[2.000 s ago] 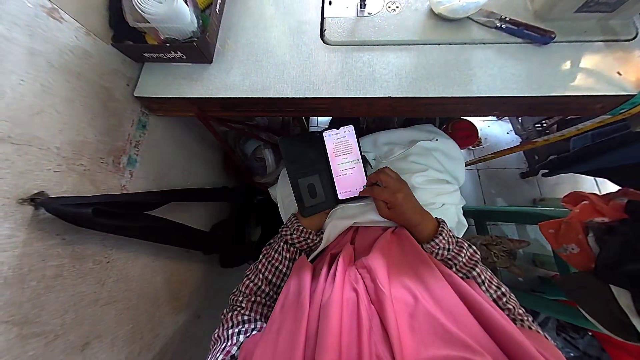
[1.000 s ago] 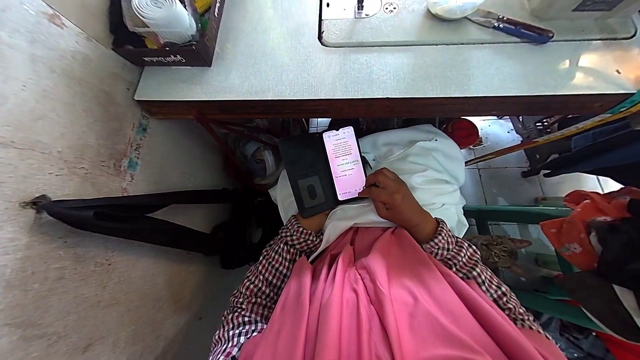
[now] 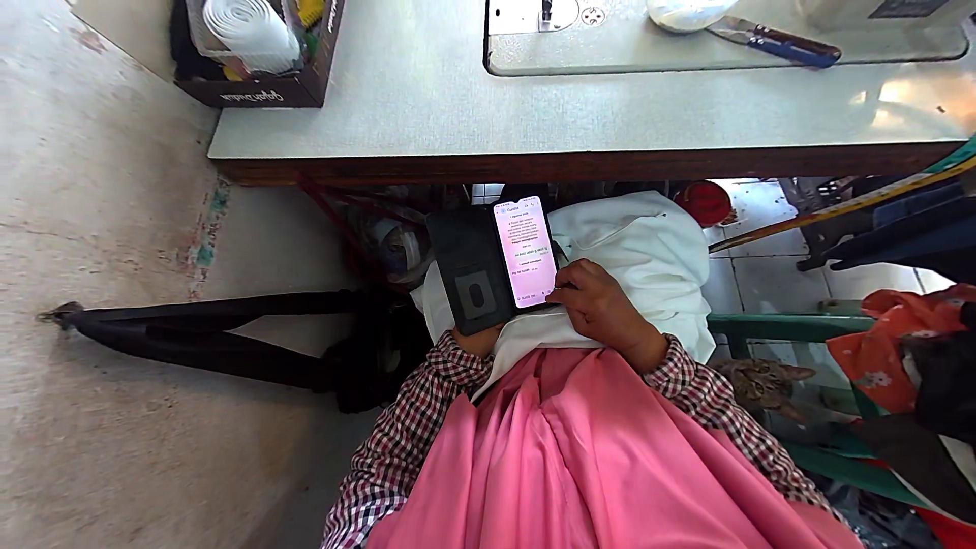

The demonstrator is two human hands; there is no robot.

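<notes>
A smartphone (image 3: 524, 255) with a lit pinkish screen that bears writing lies in an open black flip case (image 3: 471, 267) above my lap. My left hand (image 3: 477, 340) is mostly hidden beneath the case and supports it from below. At the phone's lower right corner is my right hand (image 3: 598, 305), fingers curled, fingertips touching or very close to the screen edge. White cloth (image 3: 640, 252) covers my knees under the phone, and pink fabric (image 3: 564, 450) spreads over my front.
Ahead is a table edge (image 3: 457, 133) with a sewing machine bed (image 3: 686, 53) and a blue-handled tool (image 3: 793, 47). A box (image 3: 305, 88) holds a white roll. A black strap (image 3: 229, 309) hangs left. On the right, a cat (image 3: 759, 381) is by a green chair (image 3: 785, 326).
</notes>
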